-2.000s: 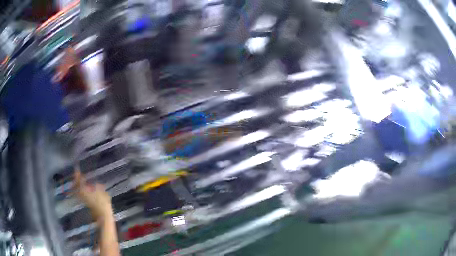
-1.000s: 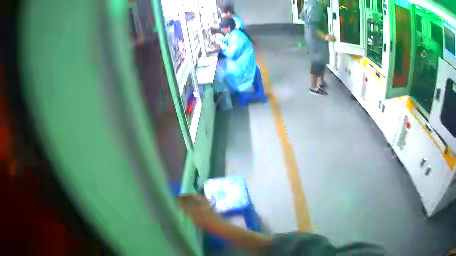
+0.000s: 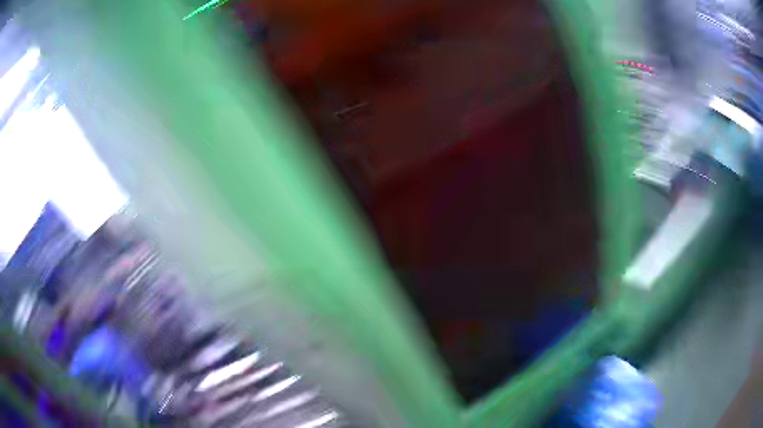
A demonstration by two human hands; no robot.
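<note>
A machine door with a pale green frame (image 3: 276, 217) and a dark reddish window (image 3: 494, 201) fills the middle of the view, very close and tilted. The picture is strongly blurred. Neither my left hand nor my right hand can be made out.
Blurred machine parts with bright metal strips (image 3: 243, 376) lie at the lower left. A bright white area (image 3: 58, 159) is at the left edge. A blue and white stool top (image 3: 619, 397) shows below the door at the lower right. A pale bench surface (image 3: 673, 238) is at the right.
The view has swung from the aisle to the door, which now fills the centre. The arm seen reaching to the door edge, the people and the machine row have left the view.
</note>
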